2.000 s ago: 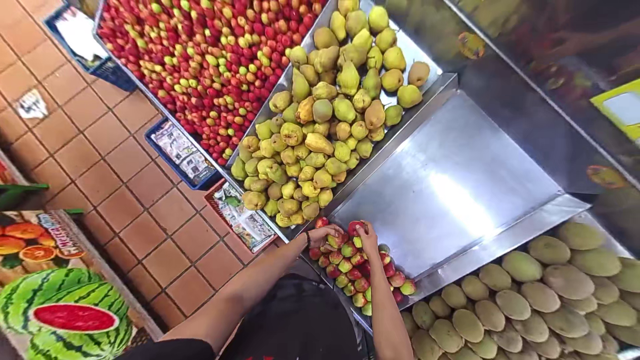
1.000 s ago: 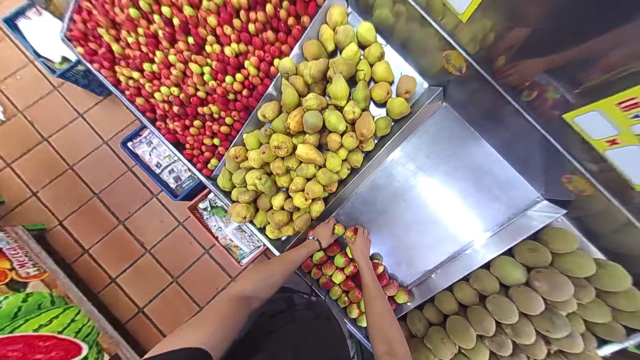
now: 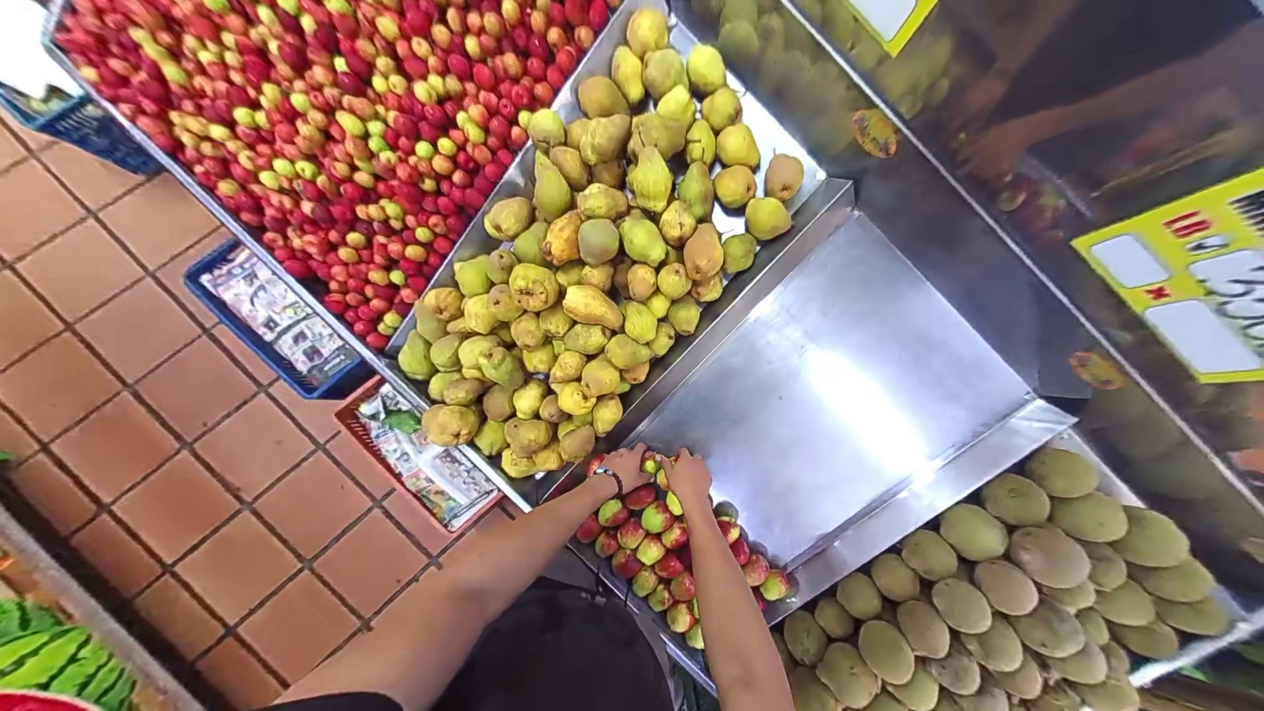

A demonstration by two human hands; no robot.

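Observation:
My left hand [image 3: 624, 470], with a dark bracelet at the wrist, rests at the upper left corner of a group of red-and-green apples [image 3: 652, 549]. Close to its right, my right hand [image 3: 687, 474] is on the apples at the upper edge of the group. The fingers of both hands touch apples there, but whether either hand grips one cannot be told. The apples lie in rows at the near end of a stainless steel display bin [image 3: 790, 395]. My right forearm hides some of them.
Yellow-green pears [image 3: 592, 326] fill the bin on the left, beyond it small red fruit [image 3: 326, 128]. Brown-green oval fruit [image 3: 1007, 588] lies at the right. Blue [image 3: 286, 326] and red crates [image 3: 425, 454] stand on the tiled floor. A yellow price sign [image 3: 1185, 276] hangs at right.
Both hands have moved slightly at the upper edge of the apples. My right hand lies lower over the fruit than a second ago, near my left. The view has shifted somewhat.

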